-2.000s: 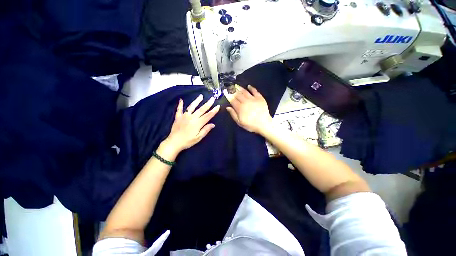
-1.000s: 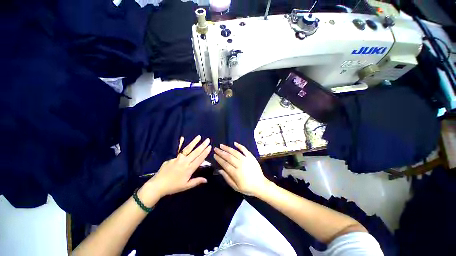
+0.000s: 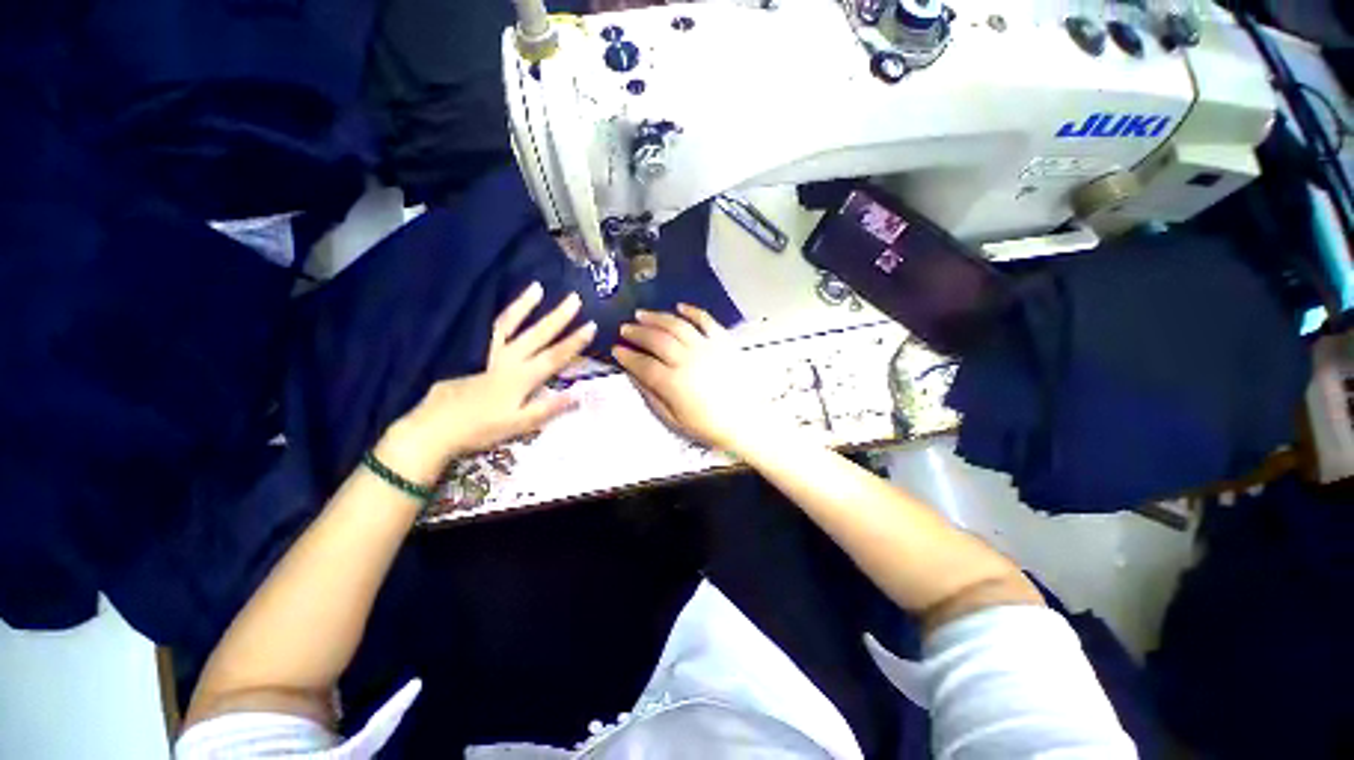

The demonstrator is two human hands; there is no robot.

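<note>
A navy garment piece (image 3: 431, 282) lies under the presser foot (image 3: 604, 276) of the cream-white JUKI sewing machine (image 3: 832, 119). My left hand (image 3: 498, 389) is spread, its fingertips on the cloth's near edge just left of and below the foot. My right hand (image 3: 677, 368) lies flat with fingers close together, fingertips on the cloth edge just right of and below the foot. Neither hand grips the cloth. The palms are over the chipped white table edge (image 3: 594, 446).
A large navy heap (image 3: 119, 327) fills the left. A smartphone (image 3: 906, 267) leans under the machine arm, with thread snips (image 3: 751, 221) on the bed beside it. A navy stack (image 3: 1136, 364) lies at the right. Dark cloth covers my lap.
The cloth's near edge has moved away from me toward the foot, baring the table front and the snips. My hands first came back toward me, then moved forward again with the cloth.
</note>
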